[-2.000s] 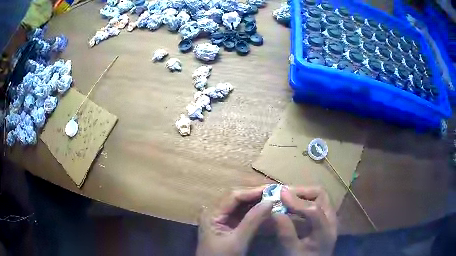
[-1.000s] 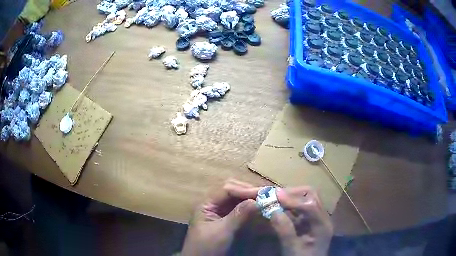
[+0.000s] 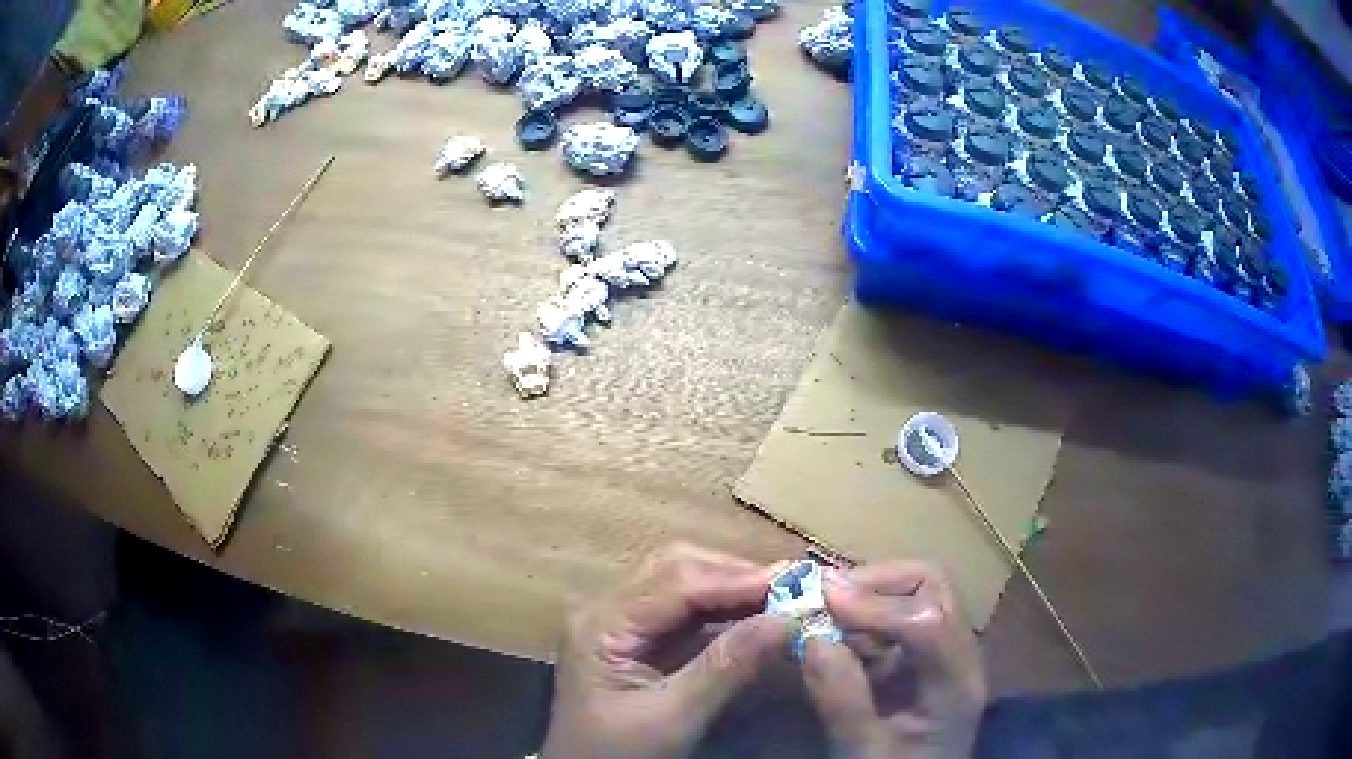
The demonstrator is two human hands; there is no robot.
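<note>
My left hand and my right hand together hold a small white figure body between thumbs and fingertips, near the table's front edge. The body has a dark recess facing up and a bluish part at its lower end. Just beyond my hands lies a cardboard pad with a small round glue cup on it. A thin glue stick rests with one end in the cup and points toward the front right.
A blue crate with rows of dark round tops stands at the back right. White bodies and dark caps are piled at the back. Small cast parts lie mid-table. Another stained cardboard pad lies left, beside more white pieces.
The view has shifted slightly, so table things appear a little further left. My hands still hold the body, which has turned a little between the fingers.
</note>
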